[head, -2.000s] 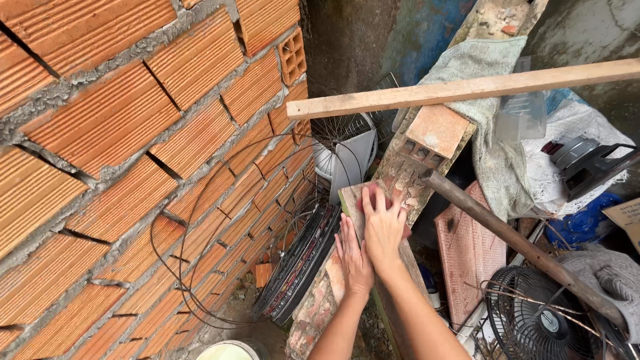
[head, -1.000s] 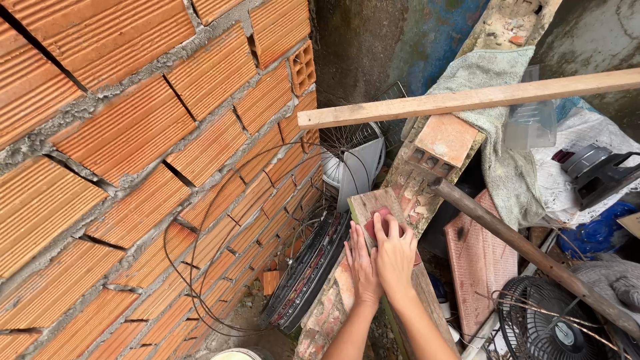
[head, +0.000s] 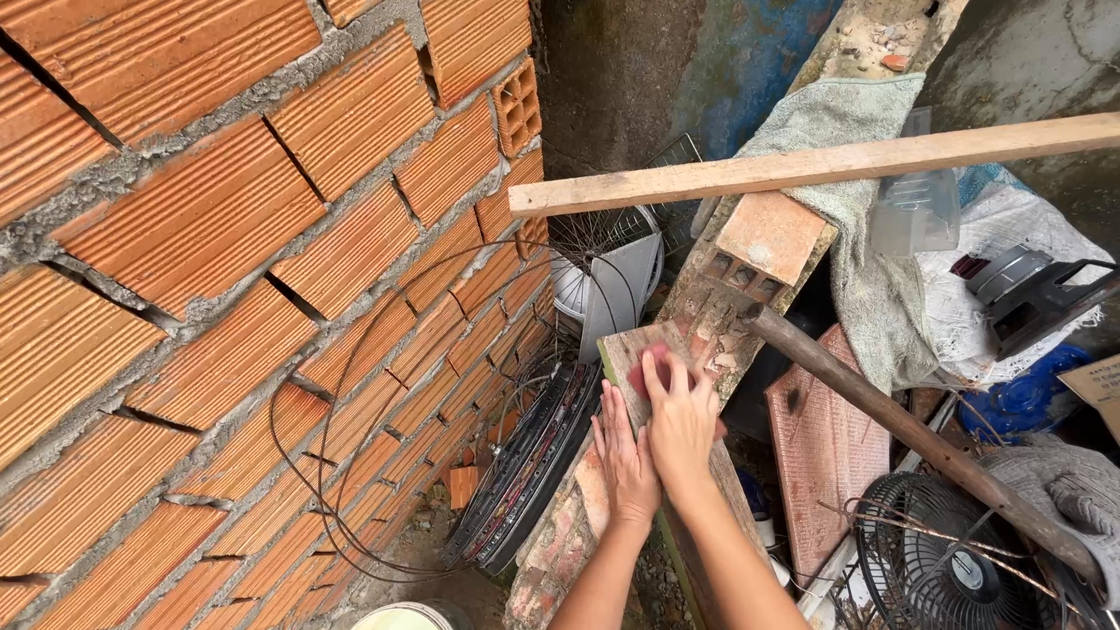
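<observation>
My right hand [head: 680, 411] presses a reddish sheet, perhaps sandpaper [head: 652, 371], flat onto the face of a weathered wooden board [head: 643, 343]. Fingers spread, my left hand [head: 626, 455] rests on the same board, just left of the right hand, with nothing seen in its grip. The board slants down towards me across a rough, mortar-crusted plank [head: 560, 542]. Beyond the hands a hollow clay brick [head: 770, 236] sits on that plank, beside a grey-green towel [head: 831, 114]. What lies under the palms is hidden.
An unplastered brick wall [head: 350, 254] runs along the left, with looped wire [head: 325, 455] and bicycle rims [head: 525, 472] near it. A long timber strip [head: 787, 171] crosses above. At right are a wooden pole [head: 910, 433], a black fan [head: 954, 560] and a white sack [head: 1006, 227]. A bucket [head: 402, 616] stands below.
Both hands have stayed on the board, the right one still over the reddish sheet. The right hand has shifted slightly relative to the board's far end.
</observation>
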